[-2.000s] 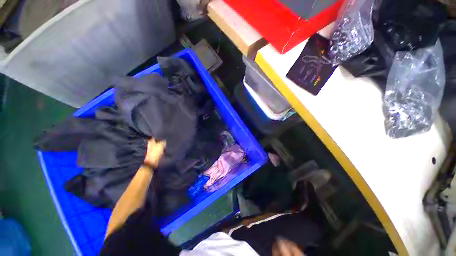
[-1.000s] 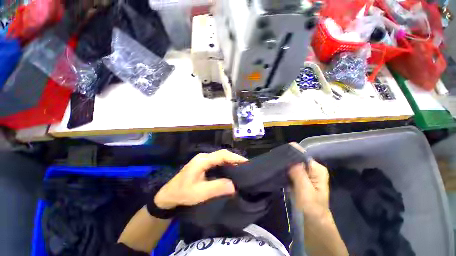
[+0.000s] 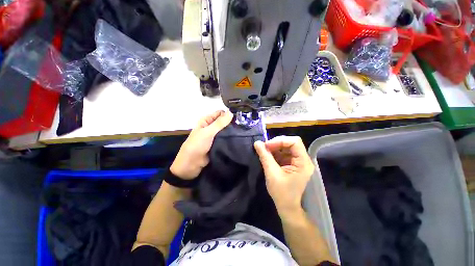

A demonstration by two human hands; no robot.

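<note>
A dark garment (image 3: 229,166) hangs from the table's front edge down to the lap, its upper edge at the metal button clamp (image 3: 247,118) under the grey-white machine head (image 3: 260,52). My left hand (image 3: 200,145) holds the garment's left side near the clamp, with the thumb and fingers at its edge. My right hand (image 3: 285,169) pinches the garment's right edge just below the clamp. Whether a button is in the clamp cannot be told.
A blue crate (image 3: 104,175) with dark garments is at the lower left. A grey bin (image 3: 380,143) with dark garments is at the lower right. A button tray (image 3: 333,70), red basket (image 3: 354,28) and small tools are right of the machine. Plastic bags (image 3: 127,60) lie left.
The left hand has come from the blue crate. Both hands have moved the garment from above the lap forward to the clamp. The view has moved closer to the machine.
</note>
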